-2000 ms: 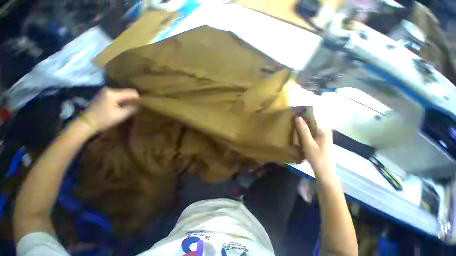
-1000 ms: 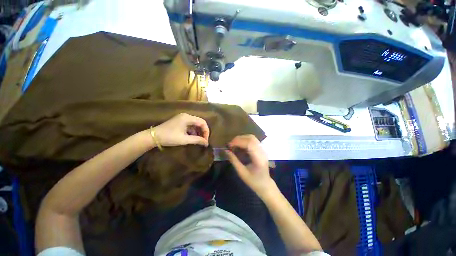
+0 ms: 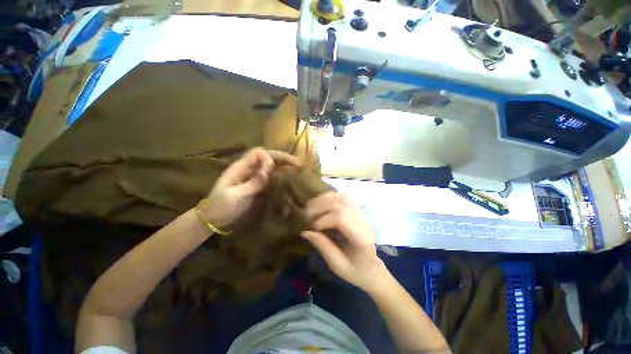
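Observation:
The brown garment point(image 3: 159, 124) lies across the table left of the needle and hangs bunched over the front edge. My left hand point(image 3: 242, 183) pinches its cloth between thumb and fingers in front of the needle. My right hand point(image 3: 340, 231) holds the bunched cloth just to the right, thumb and fingers closed on its edge. The cloth between my hands is blurred. The white sewing machine point(image 3: 429, 76) stands behind, its presser foot area point(image 3: 315, 128) lit yellow beside the cloth.
A black fabric strip point(image 3: 416, 174) and a yellow-and-black tool point(image 3: 481, 198) lie right of the needle. A ruled scale point(image 3: 470, 231) runs along the front edge. A blue crate point(image 3: 520, 304) with brown cloth stands below. Cardboard point(image 3: 34, 131) is at the left.
The right hand has gone from the cloth's right edge to beside the left hand. The cloth in front of the needle is now lifted and bunched between both hands. The camera view has shifted.

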